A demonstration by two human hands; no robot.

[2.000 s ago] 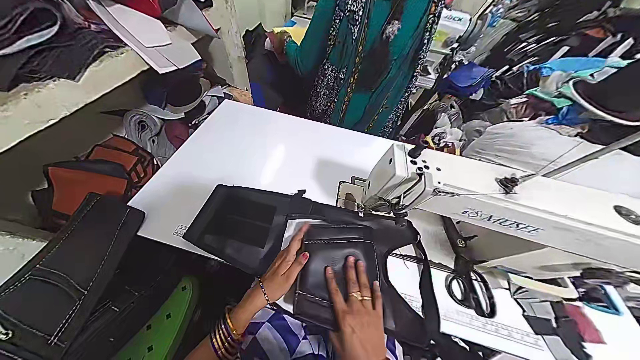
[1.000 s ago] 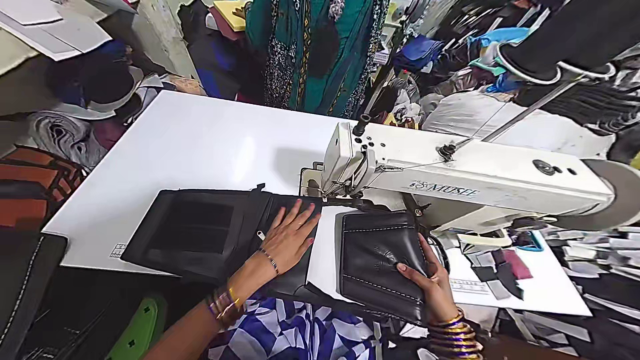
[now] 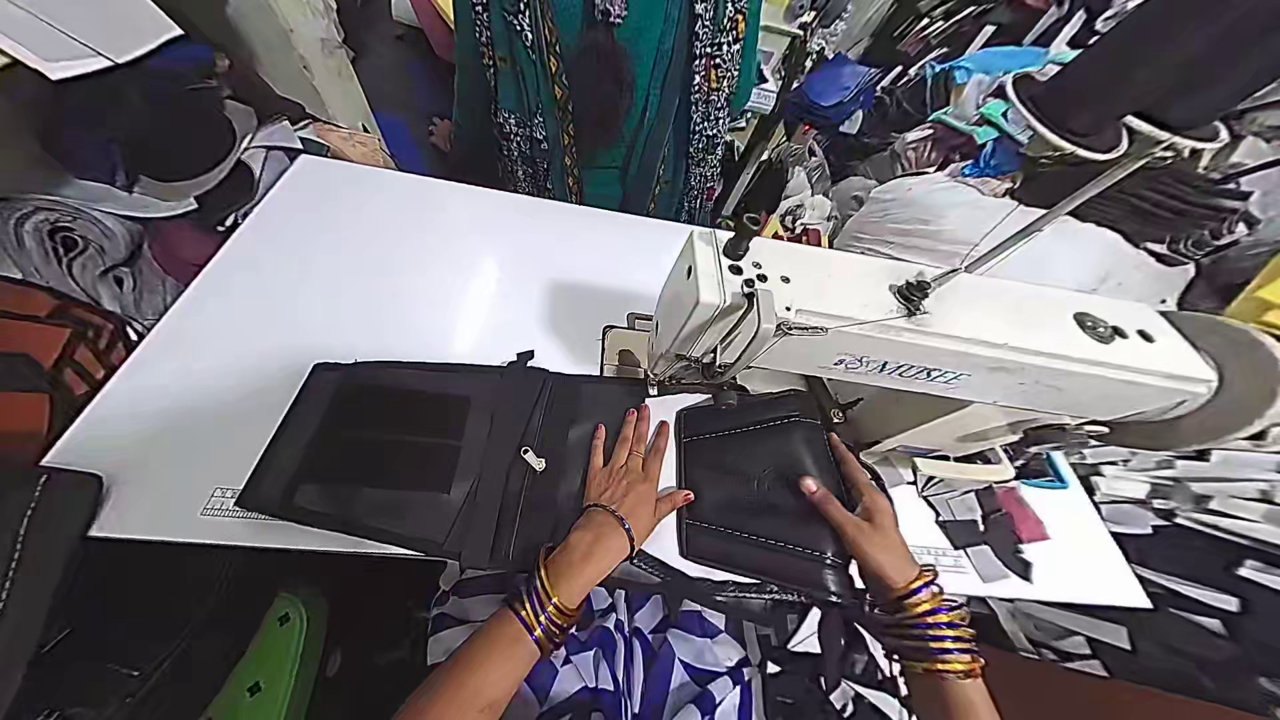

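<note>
A black flat panel with a zipper (image 3: 400, 450) lies on the white table, left of the sewing machine's needle area. My left hand (image 3: 630, 490) rests on its right edge, fingers spread, palm down. The black leather-like panel with pale stitching (image 3: 760, 490) is to the right, its upper edge by the presser foot. My right hand (image 3: 860, 510) holds this panel's right edge, thumb on top and the other fingers partly hidden. A white strip (image 3: 665, 530) shows between the two black pieces. The white industrial sewing machine (image 3: 930, 350) stands above the work.
Grey and dark red fabric scraps (image 3: 985, 525) lie right of the work. A person in green clothing (image 3: 640, 110) stands behind the table (image 3: 400, 260). A fabric roll (image 3: 80, 255) is at the left, a green perforated object (image 3: 265, 670) below, and heaped materials at the right.
My right hand has moved from the top of the stitched panel to its right edge. My left hand has moved onto the zippered panel. Two seconds ago the stitched panel overlapped the other; now they lie apart.
</note>
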